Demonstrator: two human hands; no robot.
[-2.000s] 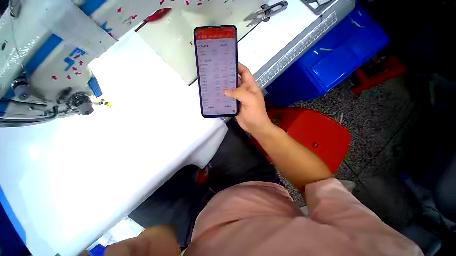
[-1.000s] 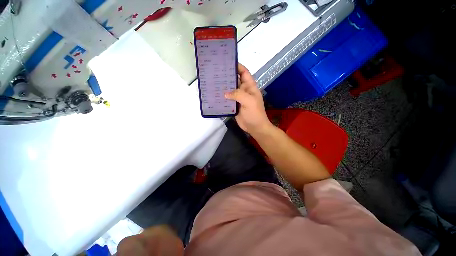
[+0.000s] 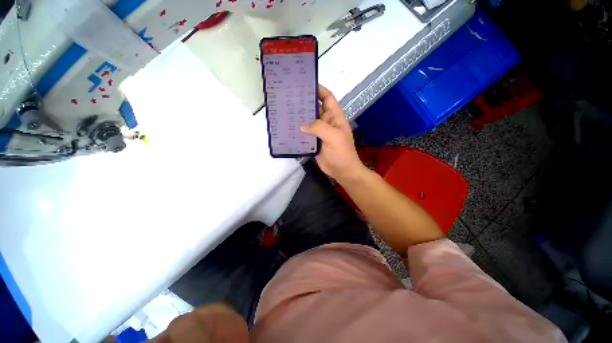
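My right hand [image 3: 333, 137] holds a smartphone [image 3: 290, 97] upright above the table's front edge, thumb on the lower right of its screen. The screen shows a red top bar and rows of figures. My left hand [image 3: 205, 326] is at the bottom edge, blurred and cut off; its fingers cannot be made out. A white fabric panel [image 3: 168, 181] lies over the table under the needle area and hangs over the front edge. Neither hand touches it.
The sewing machine head [image 3: 80, 74] with blue stripes is at upper left. Metal snips [image 3: 357, 20] lie at the upper right of the table, above a ruler strip [image 3: 402, 67]. A blue bin [image 3: 436, 87] and a red stool [image 3: 426, 184] stand below right.
My left hand has shifted slightly at the bottom edge. The phone and my right hand have stayed in place; the small print on the screen looks slightly different.
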